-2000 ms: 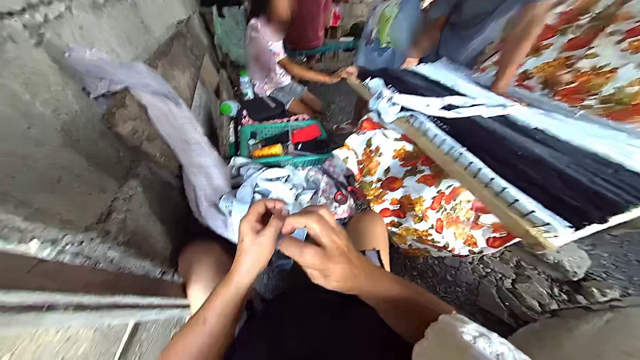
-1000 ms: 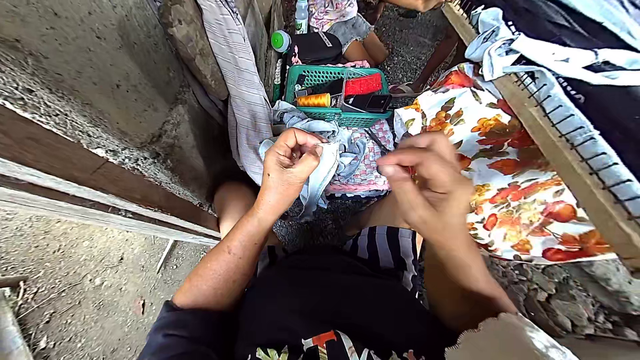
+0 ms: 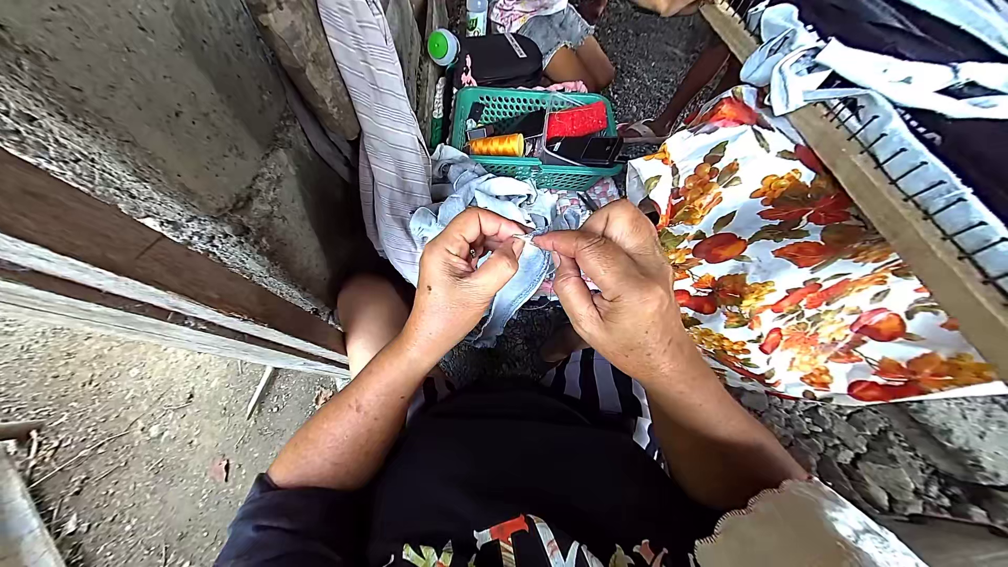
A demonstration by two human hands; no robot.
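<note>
My left hand pinches something tiny and pale between thumb and index finger, too small to identify. Fingertips of my right hand meet it from the other side. Whether the right hand grips the thing cannot be told. Below and behind the fingers lies crumpled light-blue denim cloth. Beyond it, a green plastic basket holds a spool of yellow-orange thread, a red item and a black phone-like device.
A wooden frame with laced fabric stands at right, above a floral cloth. A concrete wall and wooden planks border the left. A black pouch and a green-capped container sit behind the basket, near a seated person's legs.
My hands were apart a second ago and have come together at the fingertips. The view has tilted downward since two seconds ago.
</note>
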